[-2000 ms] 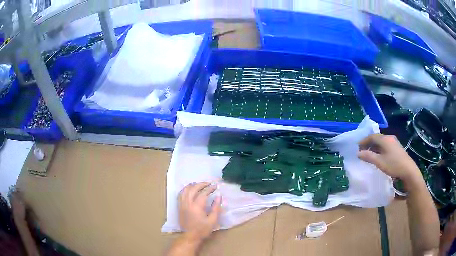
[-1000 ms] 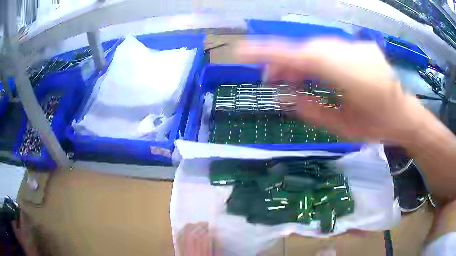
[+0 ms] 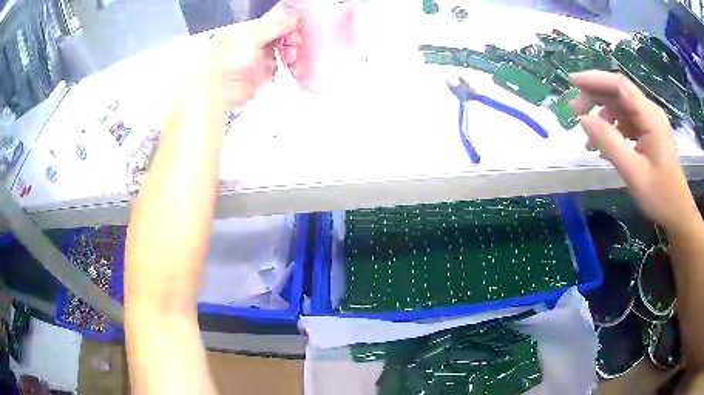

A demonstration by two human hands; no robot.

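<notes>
My left hand [image 3: 258, 58] reaches up to the white shelf and is closed around a pink tumbler [image 3: 328, 38], which is overexposed and blurred at the top edge. My right hand [image 3: 629, 127] is raised over the right part of the shelf with fingers apart and curled, beside loose green panels [image 3: 525, 81]. It shows nothing held. Below, a pile of green panels [image 3: 463, 362] lies on a white cloth [image 3: 328, 374], cut off by the bottom edge.
Blue-handled cutters [image 3: 506, 112] lie on the shelf [image 3: 370, 146]. Under its front edge stand a blue crate [image 3: 583, 247] with green panels in rows and a blue bin [image 3: 289, 305] with white sheets. Rimmed cases [image 3: 621, 347] lie at the right.
The view has tilted up to the shelf. My left hand has gone from the cloth up to the pink tumbler. My right hand has risen from beside the cloth to above the shelf.
</notes>
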